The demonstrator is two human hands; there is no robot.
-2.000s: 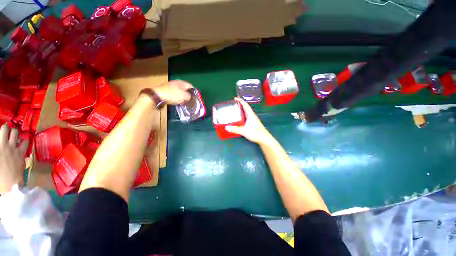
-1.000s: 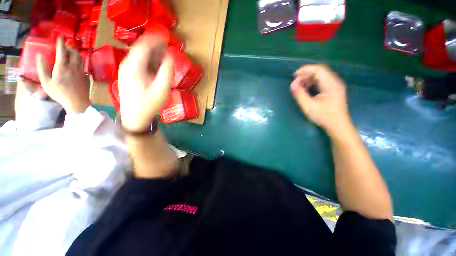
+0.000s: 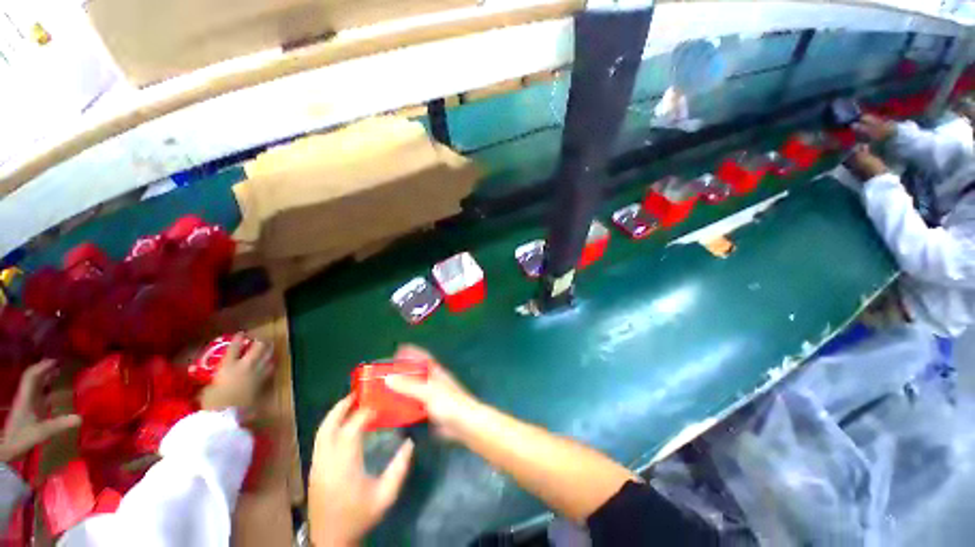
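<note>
A closed red tin [image 3: 376, 397] is over the near green surface. My right hand [image 3: 430, 391] grips it from the right, with fingers on its top and side. My left hand [image 3: 351, 470] is just below and left of it, with thumb and fingers apart; whether its fingertips touch the tin is unclear. An open tin body [image 3: 461, 282] stands beyond my hands on the darker belt [image 3: 353, 280], with its upturned lid [image 3: 416, 300] at its left. More tin and lid pairs stand farther right.
Red tins [image 3: 118, 310] are heaped at left, where another person's hands [image 3: 237, 374] reach in. Stacked cardboard [image 3: 347, 192] lies beyond. A dark post [image 3: 588, 150] rises at the belt. Workers in white sleeves [image 3: 903, 214] are at far right. Plastic film [image 3: 813, 459] is at lower right.
My view has swung up and right. My hands, empty or blurred apart a second ago, are now close together at a closed red tin. The earlier tin and lid stand on the belt, released.
</note>
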